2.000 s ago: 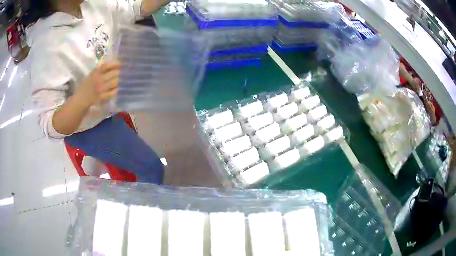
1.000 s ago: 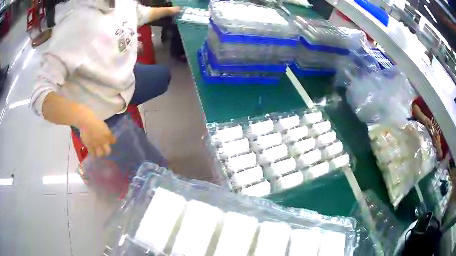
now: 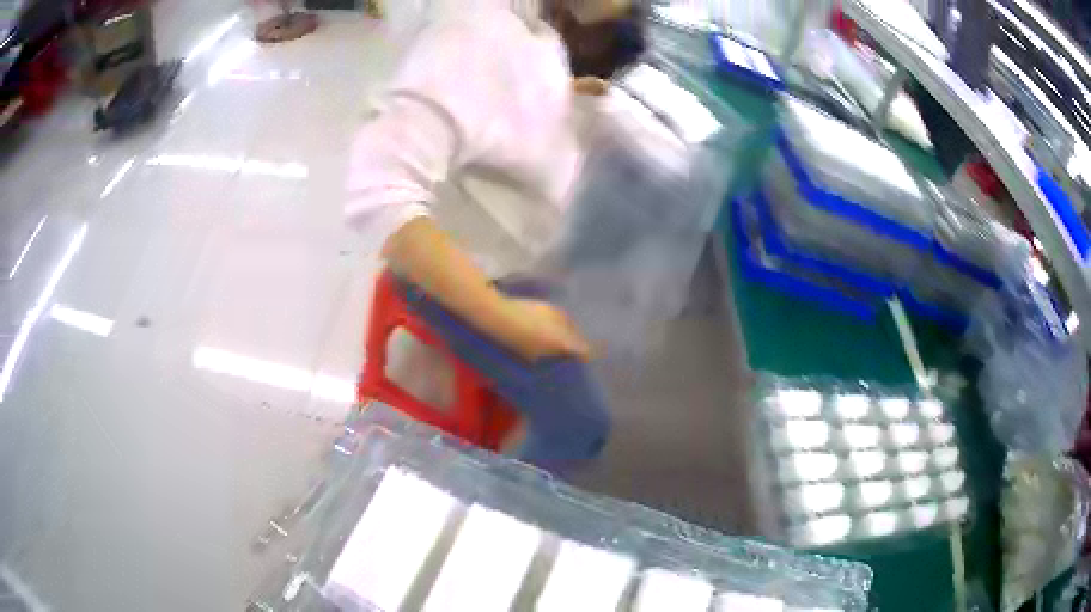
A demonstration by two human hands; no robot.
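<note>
A clear blister tray (image 3: 535,475) with a row of white oblong units (image 3: 488,560) lies across the bottom of the view, tilted, its near side cut off by the edge. Neither of my hands is in view, so what holds the tray is hidden. A second clear blister tray filled with several rows of white units (image 3: 864,464) lies on the green table (image 3: 784,341) at the right.
A person (image 3: 479,144) sits on a red stool (image 3: 421,371) ahead, with a blurred see-through sheet (image 3: 640,215) beside them. Stacks of clear and blue trays (image 3: 837,209) stand on the table behind the filled tray. A bag of parts (image 3: 1038,526) is at the right edge.
The view has swung left, so the table and stacks sit further right. The seated person has turned towards the table, and the see-through sheet is now on their table side. The near tray remains at the bottom, tilted.
</note>
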